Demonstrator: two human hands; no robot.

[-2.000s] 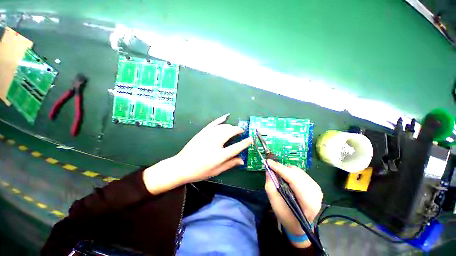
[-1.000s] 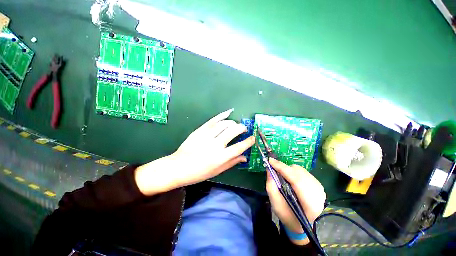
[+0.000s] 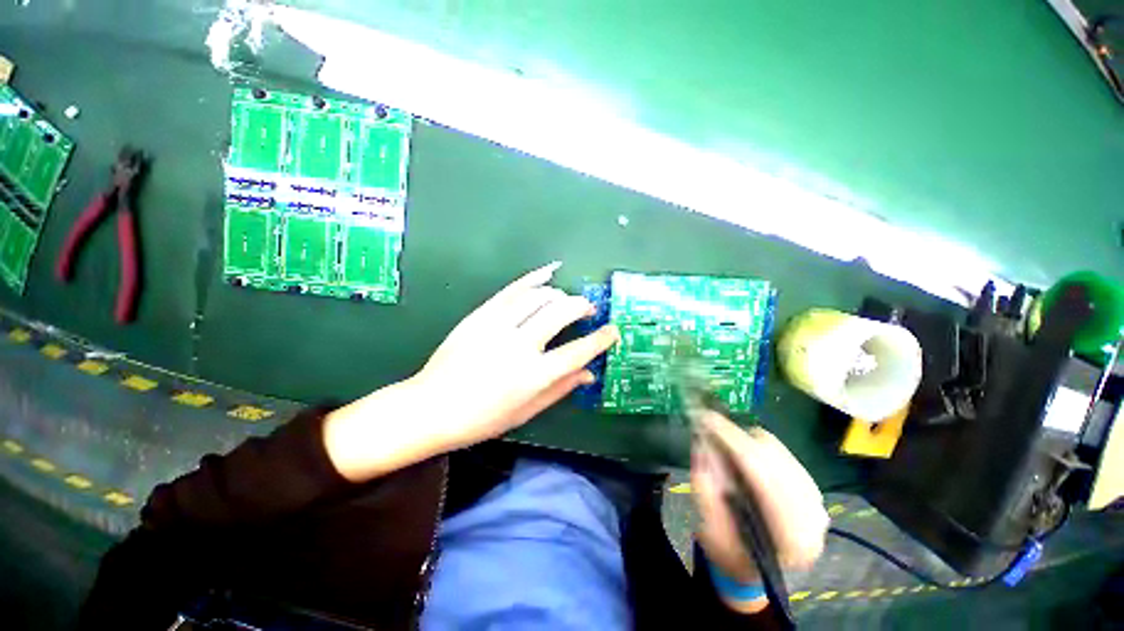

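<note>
A green circuit board panel (image 3: 690,323) lies track side up on a blue board (image 3: 767,348), whose edges show at its left and right. My left hand (image 3: 505,358) rests at the left edge, its fingertips on the blue board and the panel's left side; whether it pinches anything cannot be told. My right hand (image 3: 758,493) holds the black soldering iron (image 3: 749,524) at the panel's lower edge. The hand and iron are blurred, and the tip is too blurred to place exactly.
Another green panel (image 3: 316,195) lies left. Red-handled side cutters (image 3: 123,234) and a partly cut-off board (image 3: 27,185) lie further left. On the right are the cream tip-cleaning tub (image 3: 851,364), yellow block (image 3: 875,434), dark station box (image 3: 974,456) and green reel (image 3: 1082,308).
My right hand and the iron have moved right and down, away from the panel's left side. My left hand stays at the left edge. The whole view has shifted slightly.
</note>
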